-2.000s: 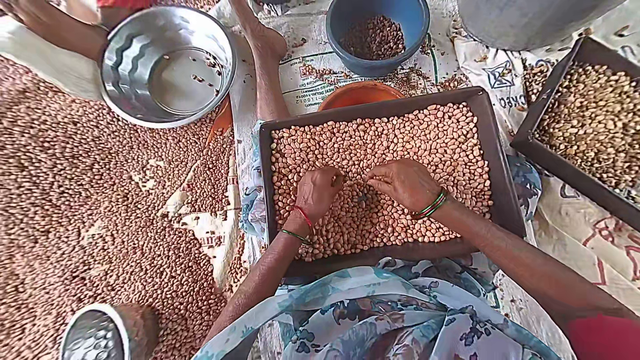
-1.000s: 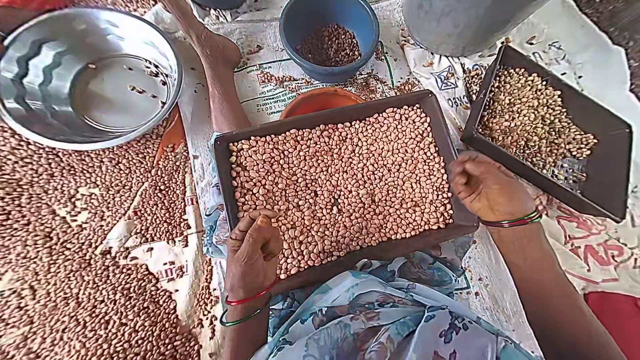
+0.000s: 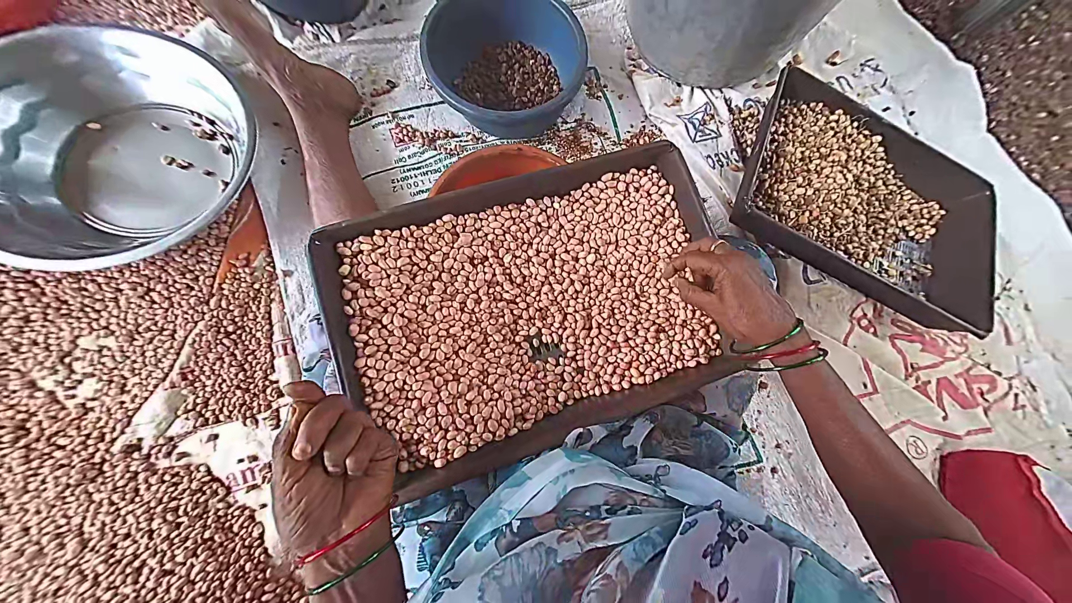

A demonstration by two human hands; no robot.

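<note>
A dark rectangular tray (image 3: pixel 536 431) full of shelled peanuts (image 3: pixel 502 310) lies across my lap, with a small bare spot low in its middle. At the tray's near left corner, my left hand (image 3: pixel 335 469) is raised with its fingers curled; whether they hold anything I cannot tell. My right hand (image 3: pixel 729 285) is over the tray's right side, thumb and fingertips close together above the peanuts, and what may be between them does not show. Both wrists wear thin red and green bangles.
A steel basin (image 3: pixel 126 226) with a few nuts stands at upper left, above spread peanuts (image 3: pixel 100 419). Ahead are a blue bowl (image 3: pixel 502 121), an orange bowl (image 3: pixel 494 163) and a grey bucket (image 3: pixel 720 38). A second dark tray (image 3: pixel 955 251) holds paler pieces. A bare foot (image 3: pixel 322 92) rests beyond my tray.
Two seconds ago both hands were together over the tray's middle; they have since parted to its sides. From one second ago, my right hand has come back in over the tray's right side.
</note>
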